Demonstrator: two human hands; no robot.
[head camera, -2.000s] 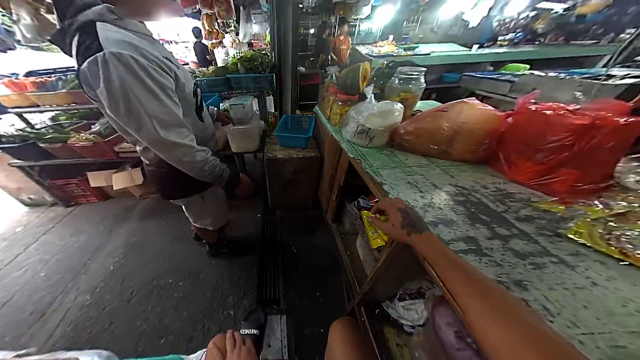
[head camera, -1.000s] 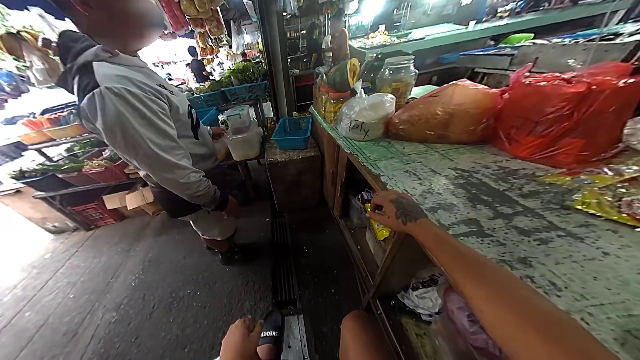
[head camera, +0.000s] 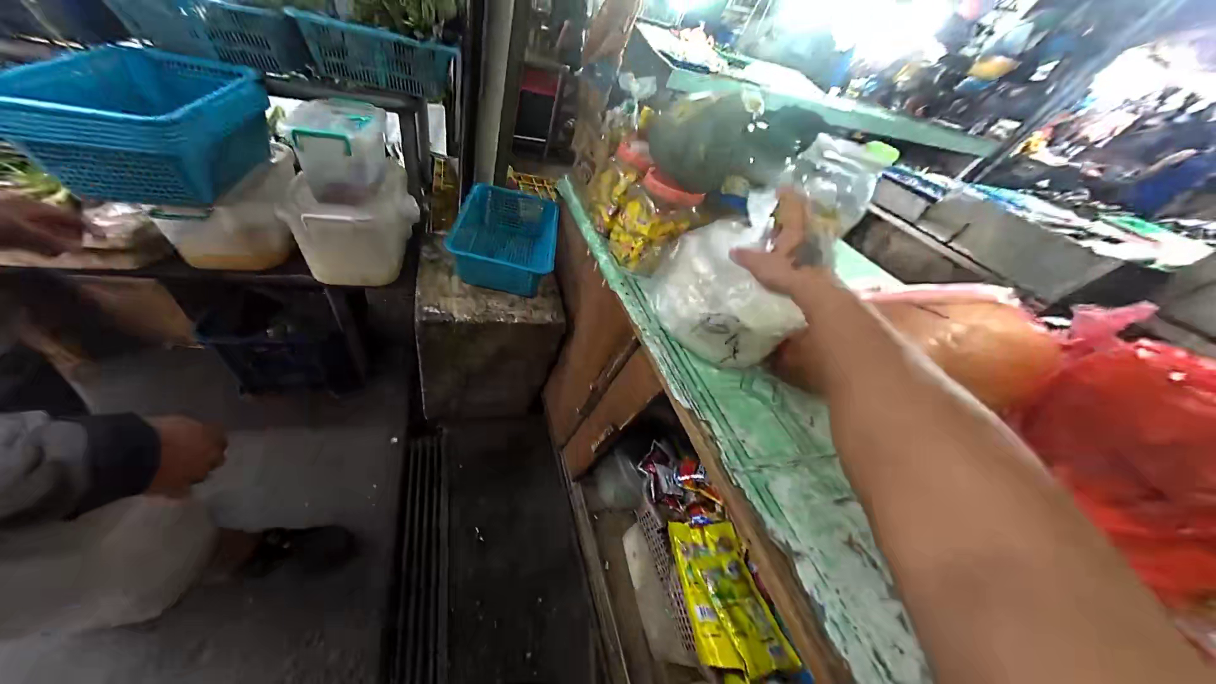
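Observation:
My right hand (head camera: 790, 249) is stretched over the worn green counter (head camera: 760, 427), at the knotted top of a white plastic bag (head camera: 727, 299). Its fingers are partly blurred, and whether they grip the bag does not show. Just behind the hand stands a clear jar (head camera: 836, 180). Left of the bag are jars with orange-red lids (head camera: 670, 190) and yellow packets inside. Below, on the cabinet shelf, yellow sachets (head camera: 727, 598) hang over a basket. My left hand is outside the view.
Orange-brown (head camera: 969, 347) and red (head camera: 1130, 446) plastic bags lie along the counter at right. A blue basket (head camera: 503, 237) sits on a concrete block. Lidded plastic tubs (head camera: 347, 228) stand on a table at left. A person's hand and sleeve (head camera: 180, 454) are at the left, above a floor grate (head camera: 418, 570).
My right hand has left the yellow packets at the cabinet opening and moved up over the counter to the white bag. The view has swung and come nearer the counter's far end. My left hand has left view.

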